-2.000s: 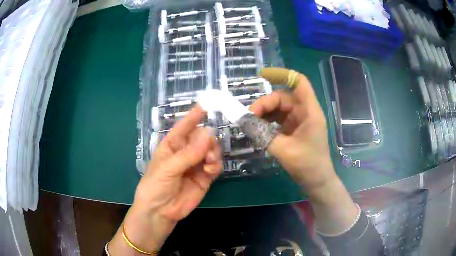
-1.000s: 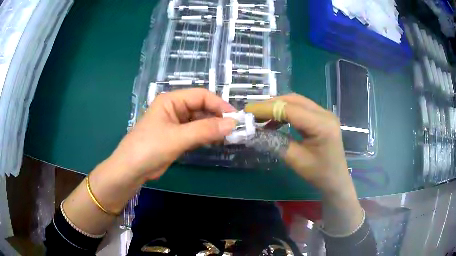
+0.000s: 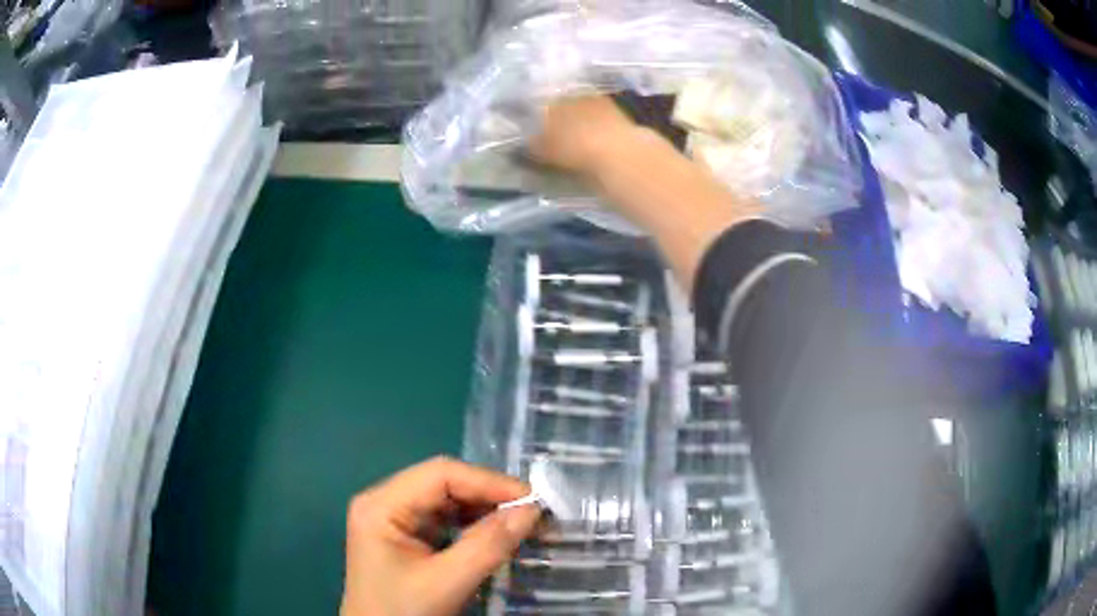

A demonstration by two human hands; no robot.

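Note:
My left hand [image 3: 439, 535] pinches a small white piece [image 3: 553, 487] between thumb and fingertips, over the lower left of the clear tray. The clear blister tray [image 3: 487, 409] holds two columns of slim white and metallic rods lying crosswise. My right hand [image 3: 589, 135] reaches into the open, crumpled clear plastic bag [image 3: 451, 181] behind the tray. It is blurred and its fingertips are hidden, so I cannot tell if it holds anything. Cream pieces [image 3: 740, 132] lie in the bag to the right of the hand.
The blue bin [image 3: 869, 241] at the right holds a loose heap of small white pieces [image 3: 956, 223]. Stacked white sheets or trays [image 3: 114, 301] stand at the left. Stacked clear trays [image 3: 349, 60] are at the back. My right sleeve [image 3: 830, 421] crosses above the tray's right column.
My hands have parted. My right hand has moved forward into the bag, while my left keeps a white piece. The view has shifted forward, bringing the bag into sight; the phone no longer shows.

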